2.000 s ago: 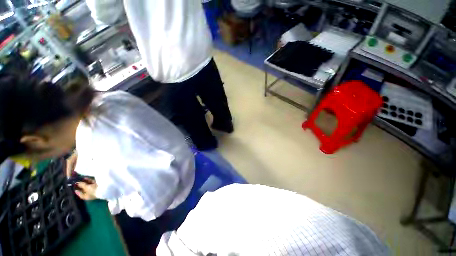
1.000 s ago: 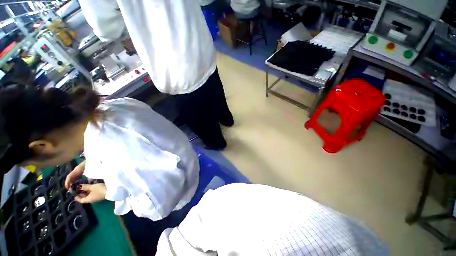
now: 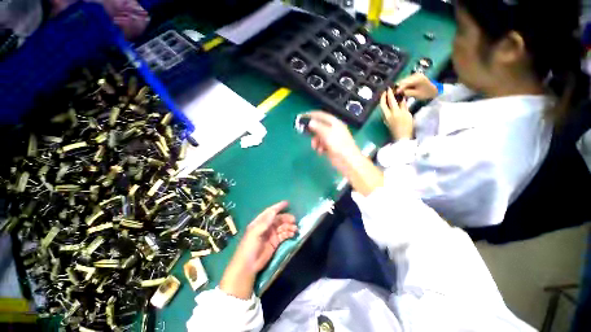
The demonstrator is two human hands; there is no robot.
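My right hand (image 3: 330, 137) is raised over the green bench (image 3: 275, 172) and holds a small round watch case (image 3: 303, 123) in its fingertips, dark with a bright rim. My left hand (image 3: 266, 237) is near the bench's front edge, palm turned inward, fingers loosely curled and apart, with nothing seen in it. A great heap of binder clips (image 3: 110, 207) lies left of my left hand. Two small cream blocks (image 3: 195, 273) lie between the heap and my left forearm.
A black parts tray (image 3: 324, 94) with round shiny pieces lies beyond my right hand. A coworker (image 3: 473, 149) sits at the right, hands at the tray. A blue bin (image 3: 152, 81) is behind the heap, with a white sheet (image 3: 217, 117) and crumpled tissue (image 3: 253, 135) beside it.
The view has swung from the aisle, red stool and coworkers to the bench. Both my hands, the watch case and the clip heap have come into view.
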